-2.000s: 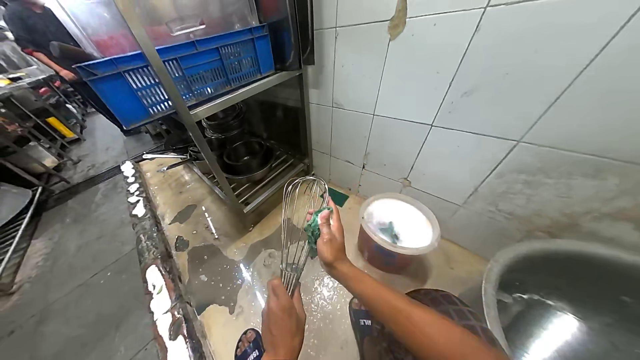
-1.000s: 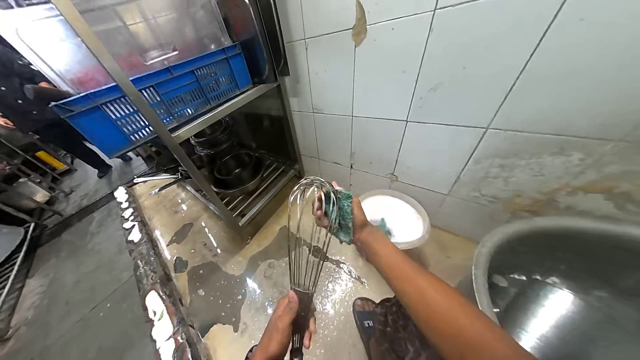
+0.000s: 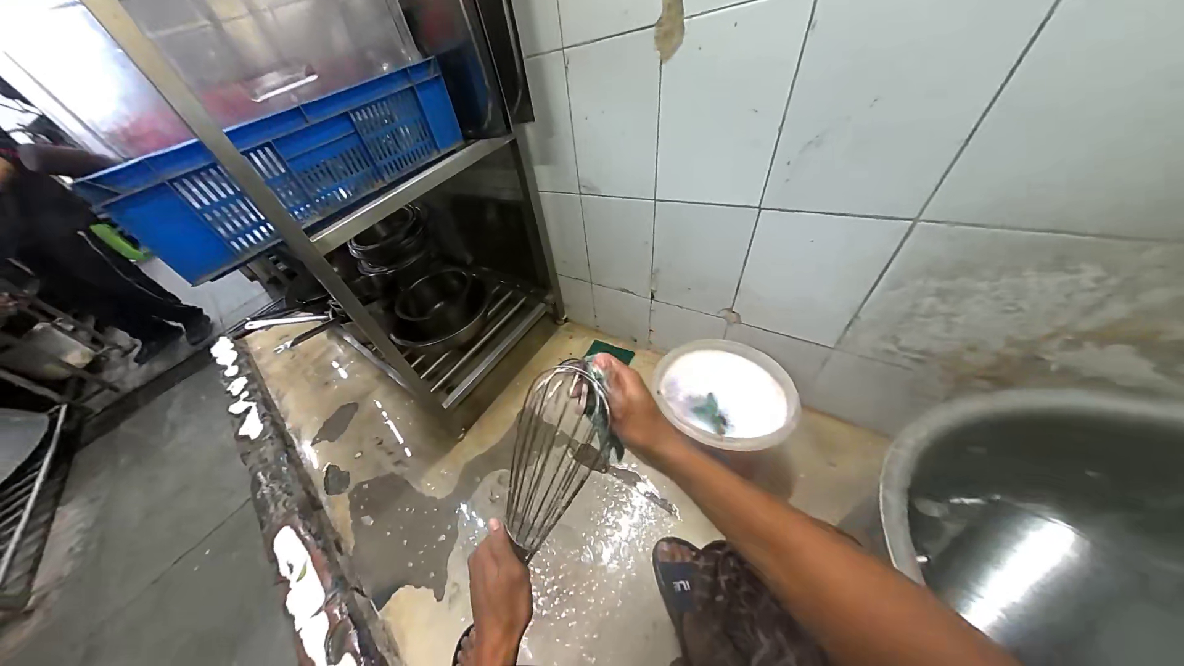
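My left hand (image 3: 500,585) grips the handle end of a wire balloon whisk (image 3: 548,462), which leans up and to the right. Around the whisk's looped top, my right hand (image 3: 627,400) holds a green scouring cloth (image 3: 603,427) against the wires. Part of the cloth is hidden by the fingers and wires. Just right of that hand stands a plastic tub (image 3: 726,393) of white, sudsy liquid, with a piece of green scouring material in it. A flat green pad (image 3: 610,352) lies on the floor behind the whisk.
A large metal basin (image 3: 902,499) of water stands at the right. On the left, a metal rack (image 3: 421,194) holds a blue plastic crate (image 3: 314,157) and dark metal bowls (image 3: 439,305). A raised edge borders the wet floor. One person (image 3: 83,250) stands far left.
My right hand has stayed at the whisk's looped end, where the cloth now hangs below the fingers. The whisk leans further right than one second ago. My left hand still holds its handle.
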